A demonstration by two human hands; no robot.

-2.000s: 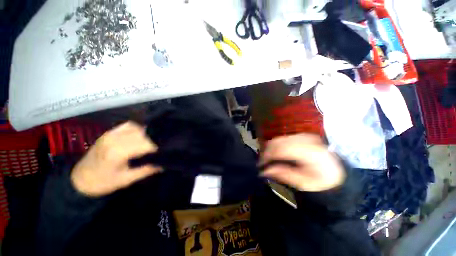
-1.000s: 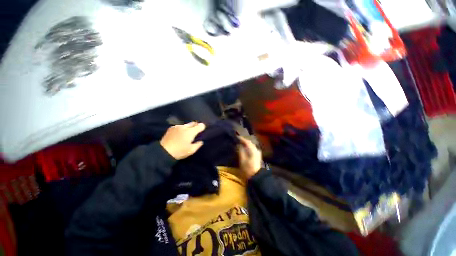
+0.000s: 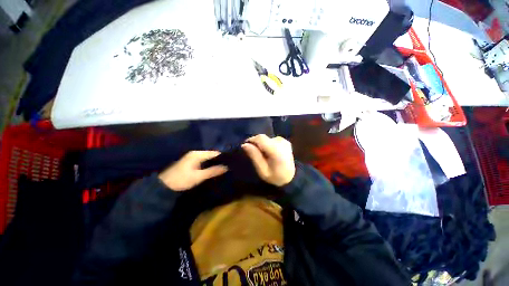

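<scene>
A dark garment piece lies over the lap below the table edge and blends with the dark sleeves. My left hand pinches its upper edge between thumb and fingers. My right hand grips the same edge just to the right, with its fingertips near the left ones. Whether a small metal part is between the fingertips cannot be told.
A pile of small metal bits lies on the white table. Pliers, scissors and a white Brother sewing machine are to its right. A red-orange tray is further right. White scraps hang below; a red crate is at left.
The view has shifted, showing more of the sewing machine. The white tag seen earlier on the cloth is out of sight. My hands were far apart, came together, and now hold the cloth edge close together.
</scene>
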